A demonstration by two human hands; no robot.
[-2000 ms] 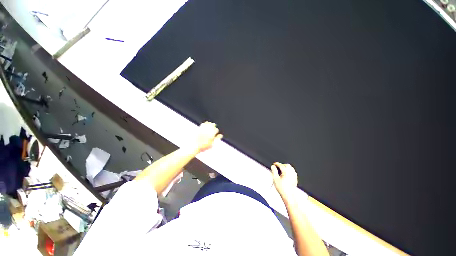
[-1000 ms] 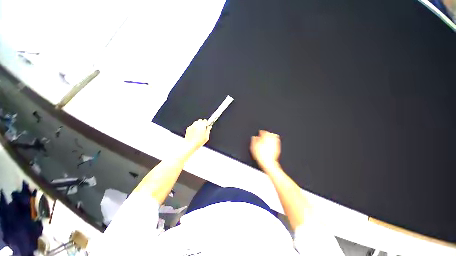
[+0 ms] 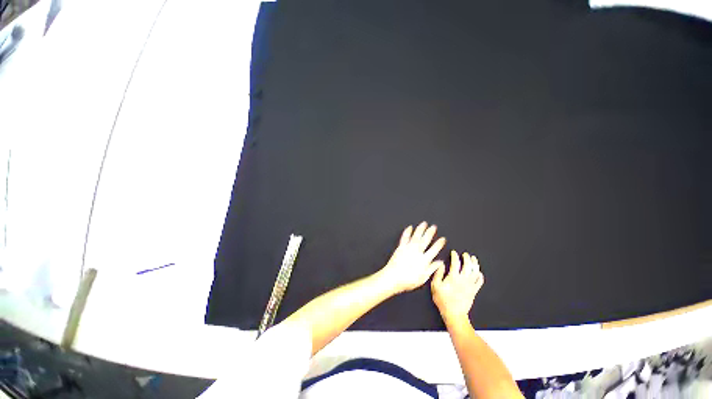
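A wide black fabric ply (image 3: 507, 140) covers most of the table. Its short left end runs beside white paper, and its near edge lies along the table edge. A narrow metal bar weight (image 3: 279, 287) lies on the cloth near its near left corner. My left hand (image 3: 414, 261) lies on the cloth with fingers spread, holding nothing. My right hand (image 3: 457, 288) lies just right of it, touching or nearly touching it, palm down with fingers somewhat apart and nothing seen in it.
White underlay paper (image 3: 172, 171) lies left of the cloth, with a dark pen (image 3: 156, 269) on it. A second bar (image 3: 79, 308) lies near the table's left front edge. A tan edge strip (image 3: 660, 315) runs along the near right edge. Scraps lie on the floor.
My left hand has let go of the bar weight and moved right onto the cloth. My right hand is now beside it. The view has turned, so the near edge looks more level.
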